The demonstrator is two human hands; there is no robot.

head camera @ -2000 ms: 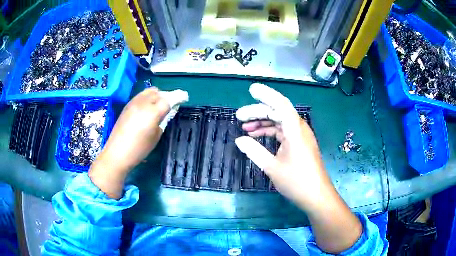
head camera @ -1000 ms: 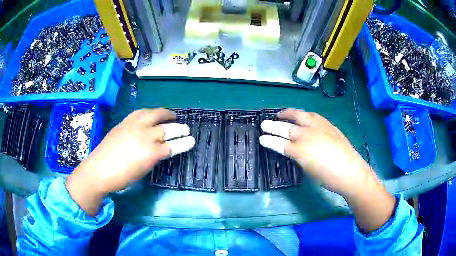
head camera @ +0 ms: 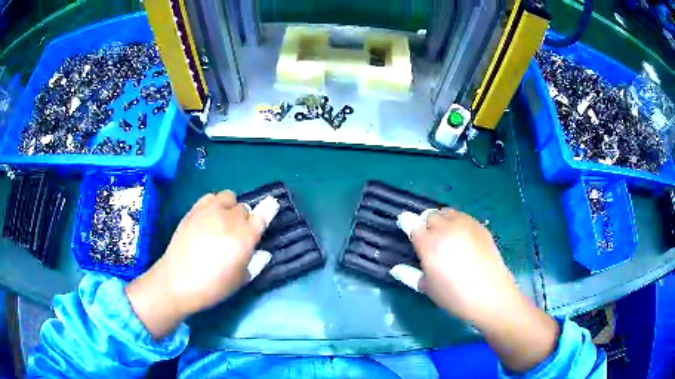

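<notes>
Two black ribbed groups of plastic housings lie on the green bench in front of me, angled apart with a gap between them. My left hand (head camera: pixel 255 233) grips the left group (head camera: pixel 296 244), its white-covered thumb and finger over the top. My right hand (head camera: pixel 418 248) grips the right group (head camera: pixel 374 229) in the same way. The slotted sides of the housings are not visible. The outer ends of both groups are partly hidden under my hands.
The press base (head camera: pixel 244 122) stands behind, with a cream fixture (head camera: pixel 303 70), loose dark metal pieces (head camera: pixel 322 111) and a green button (head camera: pixel 457 118). Large blue bins (head camera: pixel 159 152) and small blue bins (head camera: pixel 605 255) flank the bench. Black housings (head camera: pixel 33 215) stand at far left.
The housings, earlier side by side with slots up, now show ribbed surfaces and form two angled groups. My hands have closed on them. The view has shifted slightly.
</notes>
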